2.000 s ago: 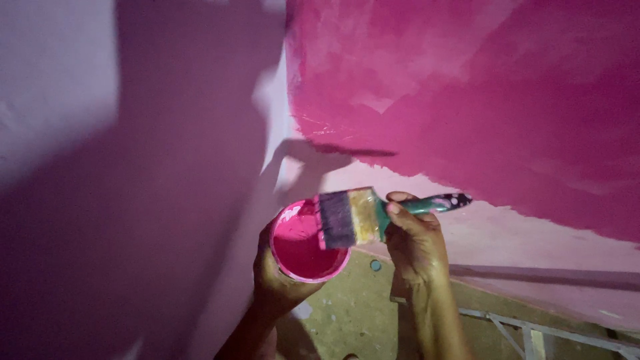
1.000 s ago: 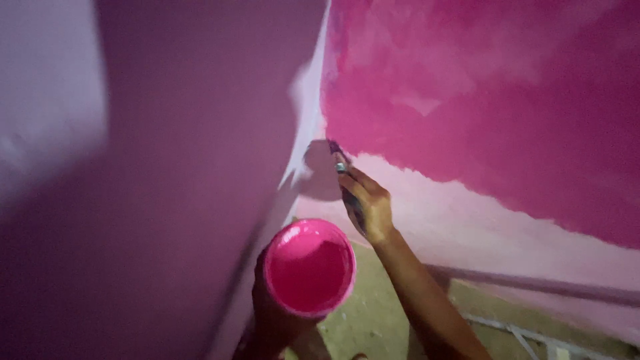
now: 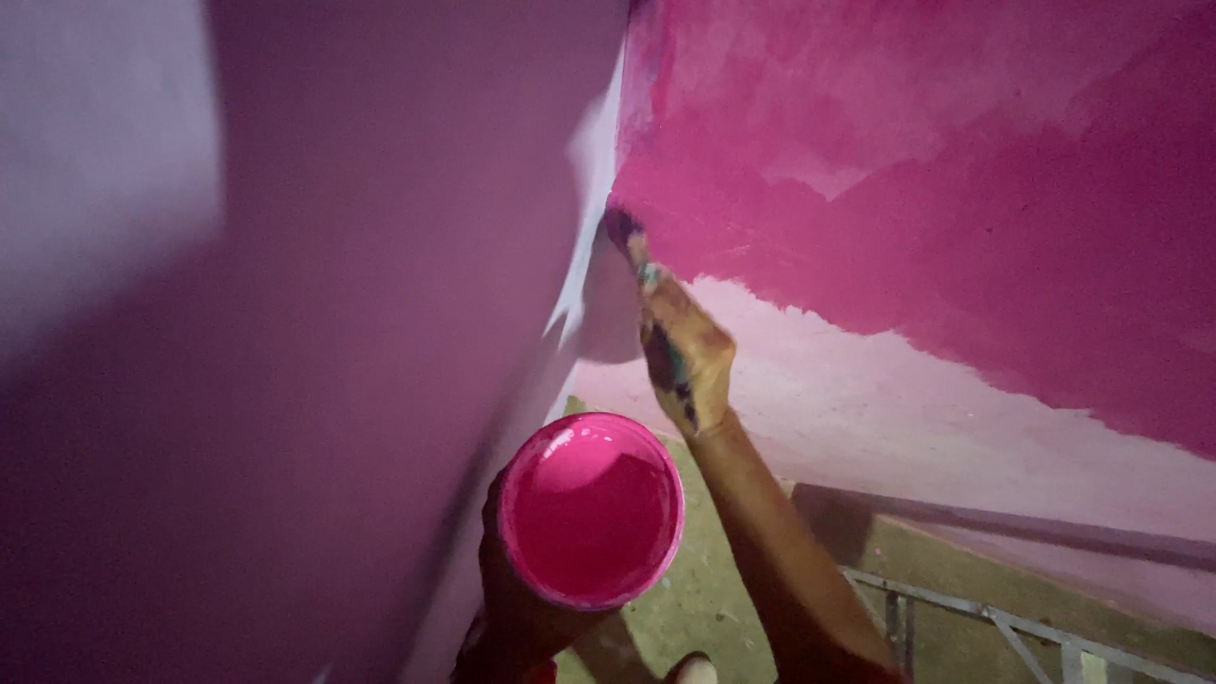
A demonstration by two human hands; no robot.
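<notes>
My left hand (image 3: 518, 598) holds a round container of bright pink paint (image 3: 591, 513) from its left side and below. Above and to the right of it, my right hand (image 3: 689, 347) grips a paintbrush (image 3: 638, 249) by its green handle. The dark bristles point up and left and meet the wall near the corner, at the edge of the pink painted area (image 3: 855, 228). Below that area the same wall shows a pale pink band (image 3: 855, 380) with an uneven border.
A shadowed purple-looking wall (image 3: 332, 332) stands close on the left and meets the pink wall at the corner. A metal frame (image 3: 997, 613) lies low at the right, over the greenish floor (image 3: 708, 570). Part of a foot seems to show at the bottom edge.
Two seconds ago the brush was over the paint container; my right hand has since carried it up to the wall at the corner. My left hand still holds the container.
</notes>
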